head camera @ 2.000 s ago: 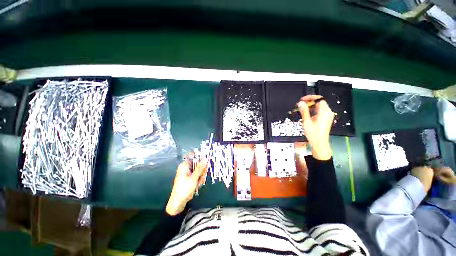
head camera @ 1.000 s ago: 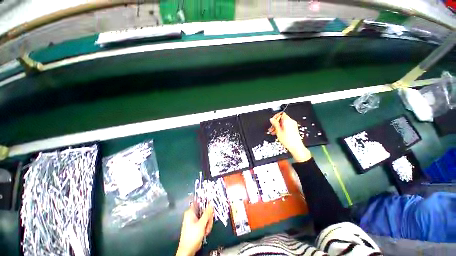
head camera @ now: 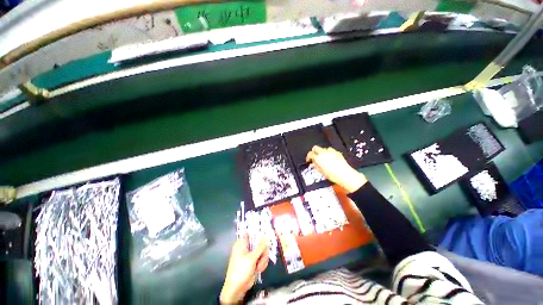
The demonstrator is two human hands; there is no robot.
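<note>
My left hand [head camera: 245, 262] is closed around some slim silvery rods [head camera: 241, 217], beside more rods lying at the left of the fixture. My right hand [head camera: 330, 165] is over the middle black tray [head camera: 303, 143], above its heap of whitish fittings [head camera: 312, 174]; its fingertips are close together, and whether they hold a tool or part is too small to tell. The narrow pale fixture [head camera: 290, 241] and a white plate with small parts [head camera: 325, 209] lie on the orange board [head camera: 333, 244].
The left small tray [head camera: 271, 176] holds fine specks, the right one [head camera: 363, 143] a few pale pieces. A large rod tray [head camera: 77, 244] and clear plastic bag [head camera: 164, 217] lie left. Another person's blue sleeve [head camera: 494, 241] and trays [head camera: 440, 167] are at right.
My right hand has moved from the gap between the middle and right trays back over the middle tray's fittings. The view has tilted and turned. My left hand still holds rods.
</note>
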